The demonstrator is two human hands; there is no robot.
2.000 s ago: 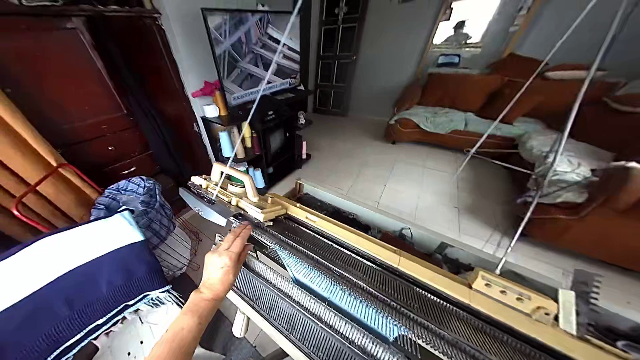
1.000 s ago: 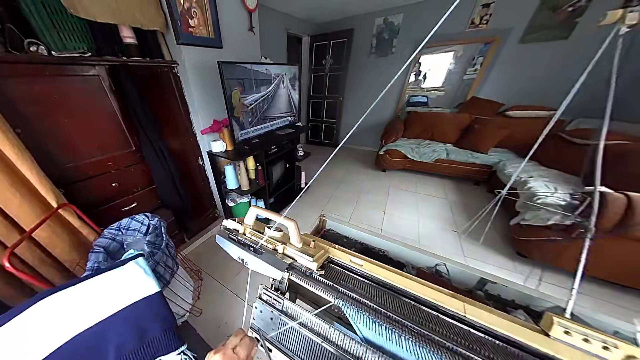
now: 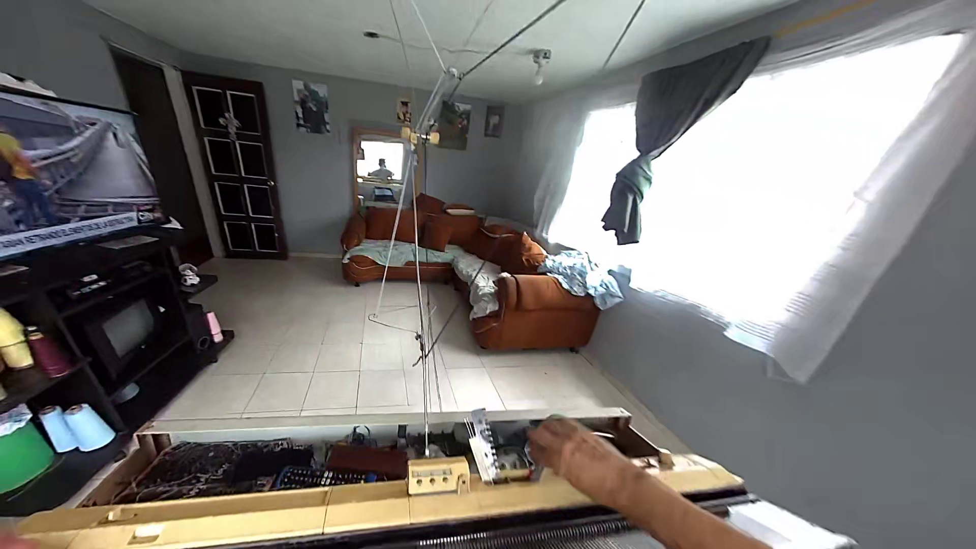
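My right hand (image 3: 555,446) reaches over the cream rail (image 3: 381,512) of a knitting machine into the open tray behind it. Its fingers are bent at the items in the tray; whether they grip anything cannot be told. Just left of the hand, a toothed metal comb (image 3: 482,448) leans upright. Further left, a cream yarn-guide block (image 3: 438,476) sits on the rail, with a thin mast and strands rising from it. Along the bottom edge shows part of the needle bed (image 3: 534,537). At the lower left corner is a blurred bit of skin, likely my left hand (image 3: 9,526).
The wooden tray (image 3: 621,415) holds dark yarn (image 3: 221,465), a blue perforated piece (image 3: 324,478) and other small tools. At the left stand a black shelf unit (image 3: 145,305) with yarn cones (image 3: 88,427) and a television (image 3: 72,168). An orange sofa (image 3: 534,313) stands beyond the tiled floor.
The view has swung far to the right and up. My right hand has come into view at the tray. The hand seen earlier by the carriage is no longer there in view.
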